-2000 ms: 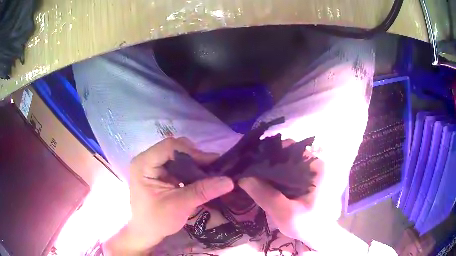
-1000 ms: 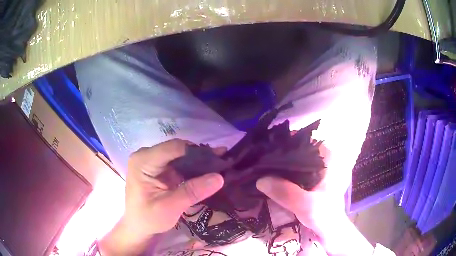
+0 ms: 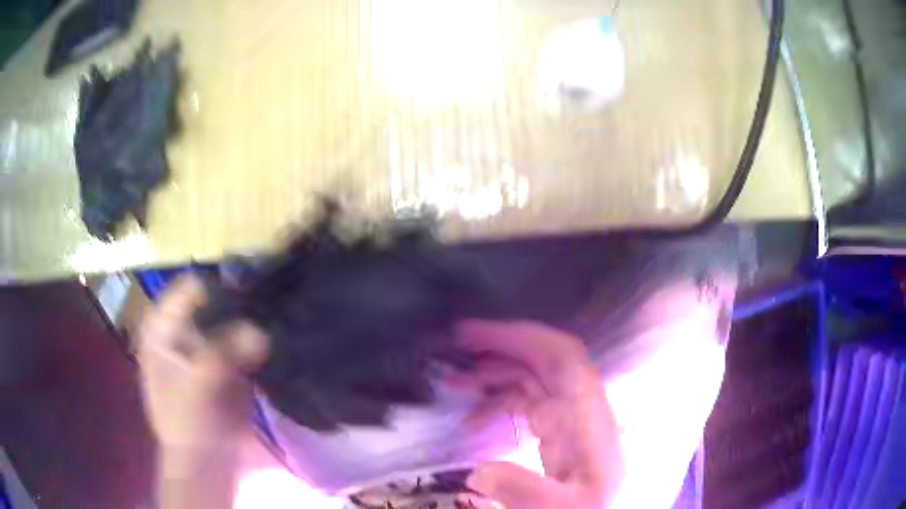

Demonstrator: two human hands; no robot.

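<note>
A black jagged piece (image 3: pixel 348 318) is spread broad over my lap, its top edge overlapping the table's front edge. It is blurred. My left hand (image 3: pixel 204 348) pinches its left side between thumb and fingers. My right hand (image 3: pixel 541 408) is at its lower right with the fingers curled and the thumb apart; blur hides whether it touches the piece. A white glue bottle (image 3: pixel 586 68) with a blue-green needle hub stands or lies on the table at the upper right, seen through glare.
Another black jagged piece (image 3: pixel 127 139) lies on the table's left side, near a small dark flat rectangle (image 3: pixel 91 30). A black cable (image 3: pixel 760 129) curves over the table's right side. Blue ribbed crates (image 3: pixel 864 427) and a framed dark grid panel (image 3: pixel 760 388) are at the lower right.
The view has tilted up, showing more table and the bottle. The piece has moved up and left and is opened broader. My left hand moved left; my right thumb has come off the piece.
</note>
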